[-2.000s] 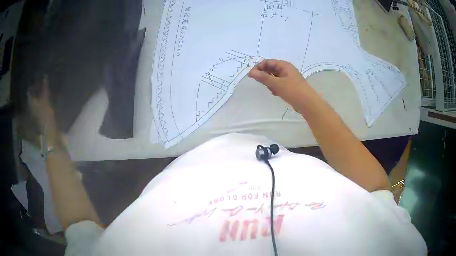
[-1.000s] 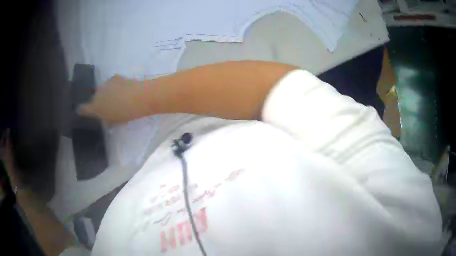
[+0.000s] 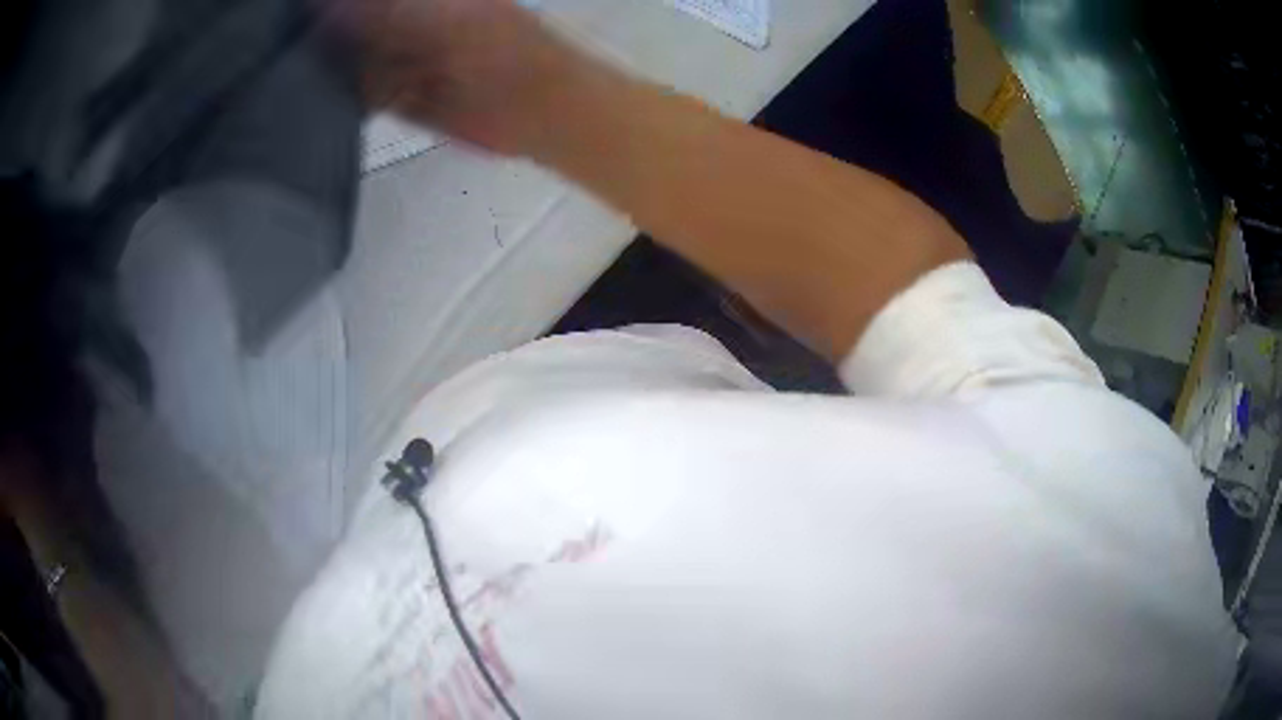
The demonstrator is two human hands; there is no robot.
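A large limp dark grey fabric panel fills the upper left, blurred and folded, its edge hanging over white paper. My right hand is at the top left, blurred, closed at the panel's upper right edge; its fingertips are hard to see. My left forearm runs up the lower left edge; the left hand is dark and blurred against the fabric, and its grip does not show. The white paper pattern with faint lines shows below the panel, partly covered by it.
The stained pale table ends in a diagonal edge. Beyond it lie dark purple cloth and tan cardboard templates. Green floor and cluttered equipment are at the right.
The view has swung left and the body has turned. My right hand has gone from over the paper pattern to the fabric's edge. The fabric now spreads and folds over more of the paper.
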